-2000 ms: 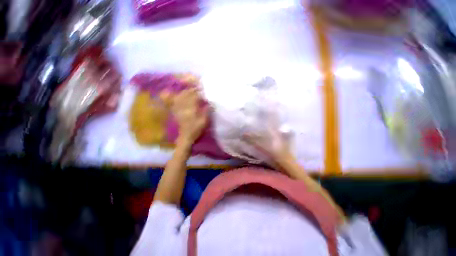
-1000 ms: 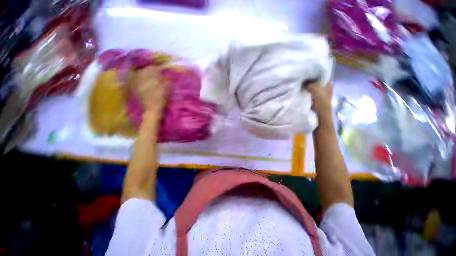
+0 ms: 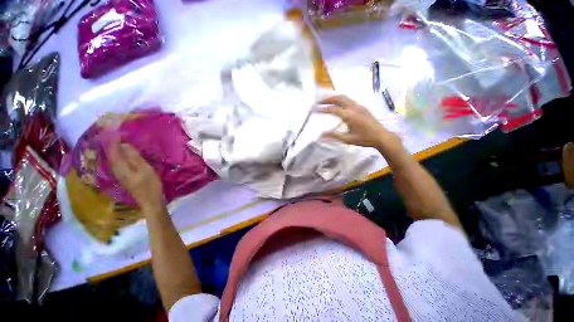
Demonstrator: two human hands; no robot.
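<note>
A magenta garment (image 3: 167, 148) lies bunched with a mustard garment (image 3: 91, 204) on the left part of the white table. My left hand (image 3: 135, 173) rests on this bundle, slightly blurred, with its fingers apart. A white garment (image 3: 258, 135) lies crumpled in front of me, its left edge touching the magenta garment. My right hand (image 3: 355, 122) is at the white garment's right side, fingers spread and curved over its edge, with no clear grip showing.
A bagged magenta packet (image 3: 119, 38) lies at the far left. Bagged red and white pieces (image 3: 34, 182) line the left edge. Large printed clear bags (image 3: 478, 82) cover the right side. Two thin dark tools (image 3: 381, 85) lie beside them. Orange tape (image 3: 252, 220) edges the table.
The view has turned and shifted. The white garment has gone from a flatter folded shape to a crumpled heap. My right hand has loosened at its edge; my left hand remains on the bundle.
</note>
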